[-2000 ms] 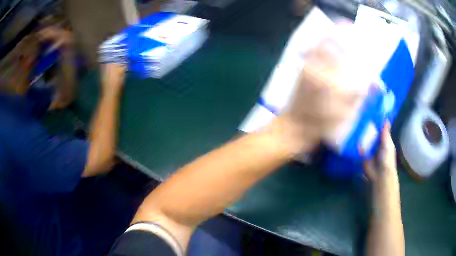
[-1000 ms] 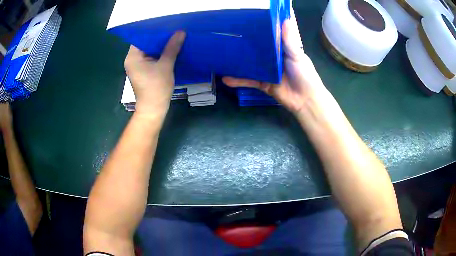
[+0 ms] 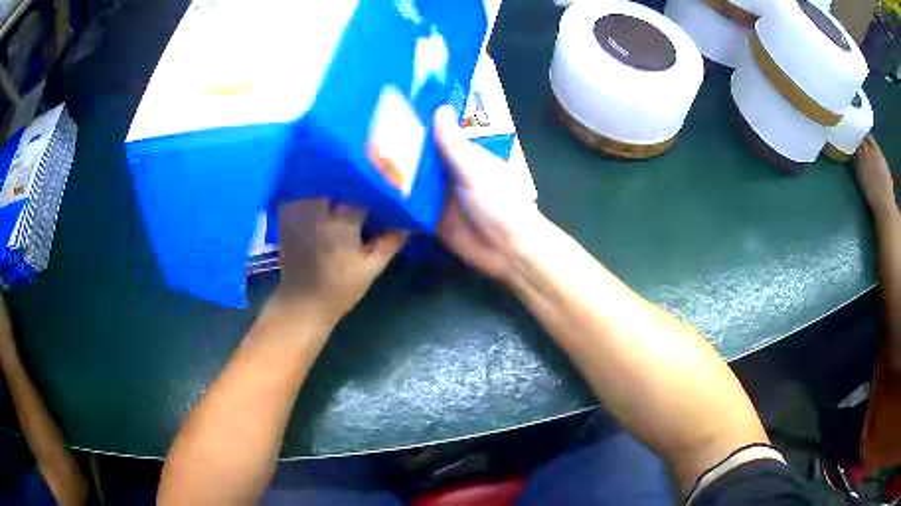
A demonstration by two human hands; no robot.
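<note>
A blue-and-white printed carton is partly opened out above the bench, with a blue flap hanging down at its left. My right hand holds its right side, palm against the blue panel. My left hand is at the open near end, its fingers partly hidden inside or behind the card; whether they grip it does not show clearly. Other flat cartons lie under and behind it, mostly covered.
A round white unit stands right of the carton, with more white units stacked farther right. A carton stack lies at the far left. Other people's arms show at both edges. The dark-green bench has a curved front edge.
The carton has turned and come nearer, and a blue flap now hangs at its left. My left hand has moved down to its near end. The view has shifted rightward.
</note>
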